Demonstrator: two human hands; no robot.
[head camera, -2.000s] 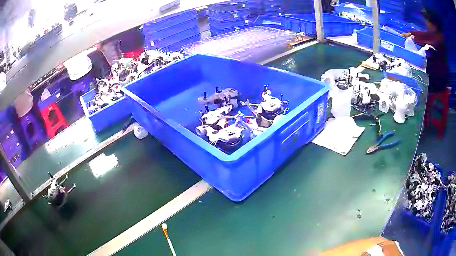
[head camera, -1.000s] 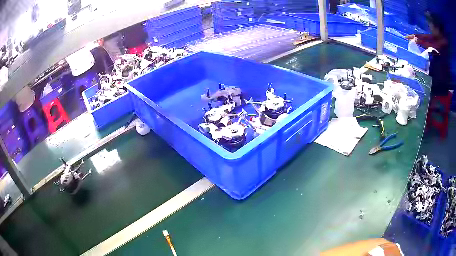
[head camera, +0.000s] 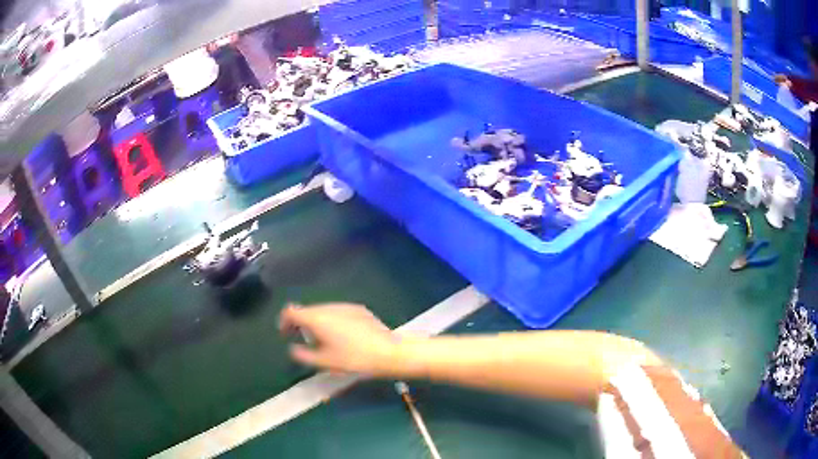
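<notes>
My right hand (head camera: 336, 339) reaches in from the lower right, over the green tabletop (head camera: 359, 269). It is blurred; its fingers are apart and nothing shows in them. A white-and-dark scooter assembly (head camera: 226, 257) lies on the green surface to the left, beyond my fingertips and not touched. A slim pale stick tool (head camera: 417, 421) with a whitish tip lies below my wrist. The large blue tote (head camera: 538, 269) stands behind my forearm with several white-and-dark assemblies (head camera: 516, 188) inside. My left hand is out of the picture.
A pale rail (head camera: 269, 408) crosses the table under my hand. A blue crate (head camera: 260, 161) of jumbled assemblies stands behind left. Blue-handled pliers (head camera: 752, 257), white paper (head camera: 695, 235) and cloudy bags (head camera: 771, 184) lie at the right. A person's arm shows at the far right edge.
My right arm has come from the lower right edge and stretched left across the table. The view has shifted, and the scooter assembly on the left has moved right and up in the picture.
</notes>
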